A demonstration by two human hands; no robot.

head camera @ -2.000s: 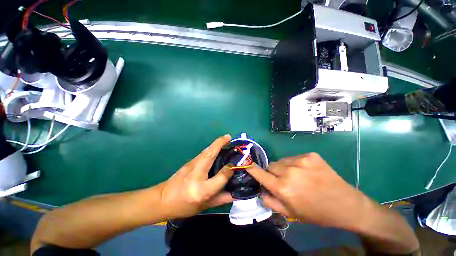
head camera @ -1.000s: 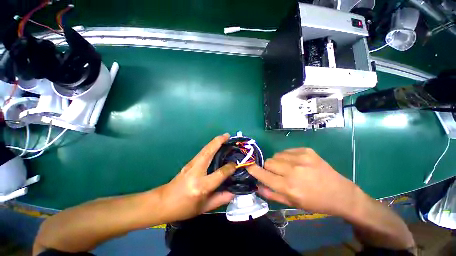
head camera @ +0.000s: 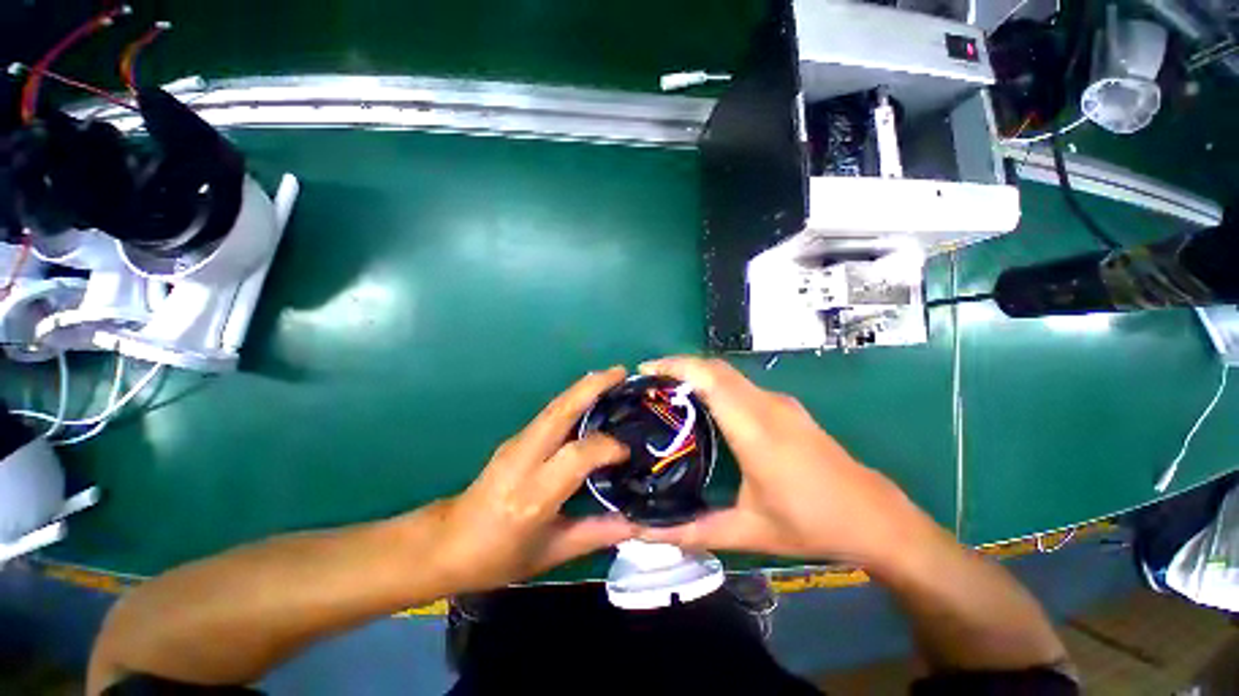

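Observation:
The round camera housing is held open end up at the bench's near edge, its interior black. Its white mounting base points toward me. A wire harness of red, orange and yellow strands with a white part lies inside the right half of the opening. My left hand grips the housing's left side, with a finger reaching over the rim into the interior. My right hand wraps the right side, fingers at the far rim and thumb at the near rim. Both hands are bare.
The screw feeder stands beyond on the right. The black electric screwdriver lies right of it, tip toward it. Waiting camera units stand at left, with white cables. A metal rail crosses the green bench. Another unit is at the rear right.
My right hand's finger has left the wires inside the housing, and the hand now wraps the right side. My left hand stays on the housing. The bench scene has shifted slightly left.

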